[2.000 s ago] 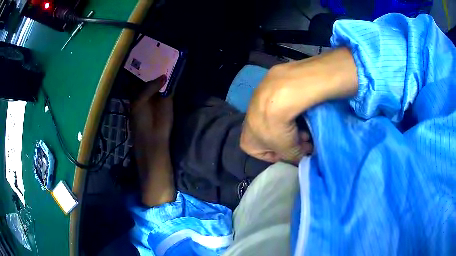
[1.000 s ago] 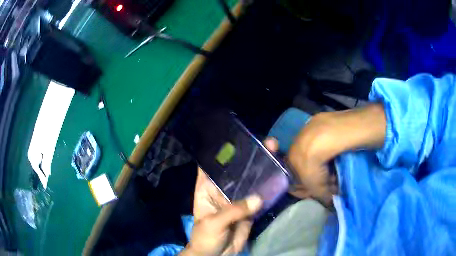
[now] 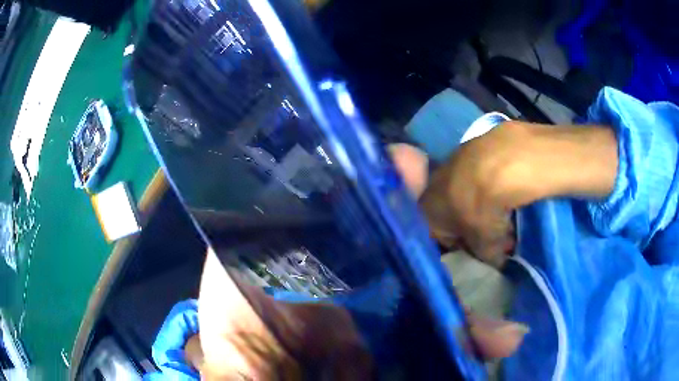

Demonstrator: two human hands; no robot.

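Observation:
A smartphone (image 3: 298,193) fills the middle of the view, close to the camera and tilted. Its dark glossy screen shows reflections. My left hand (image 3: 246,335) holds it from below, with fingertips showing along its right edge. My right hand (image 3: 476,190) is bent down beside the smock's front at the right. Its fingers are curled and partly hidden, so I cannot tell if it holds anything. A light-blue watch housing (image 3: 92,145) lies open on the green mat at left, with a white battery (image 3: 117,211) beside it.
A long white paper strip (image 3: 46,82) lies on the mat at the upper left, with crumpled clear plastic (image 3: 7,234) below it. The bench edge (image 3: 104,286) curves down the left side. A light-blue flat object (image 3: 443,123) is beyond my right hand.
The phone has come much closer to the camera. Its screen, lit pink earlier, now looks dark. My left hand rose with it. My right hand stays near the smock front.

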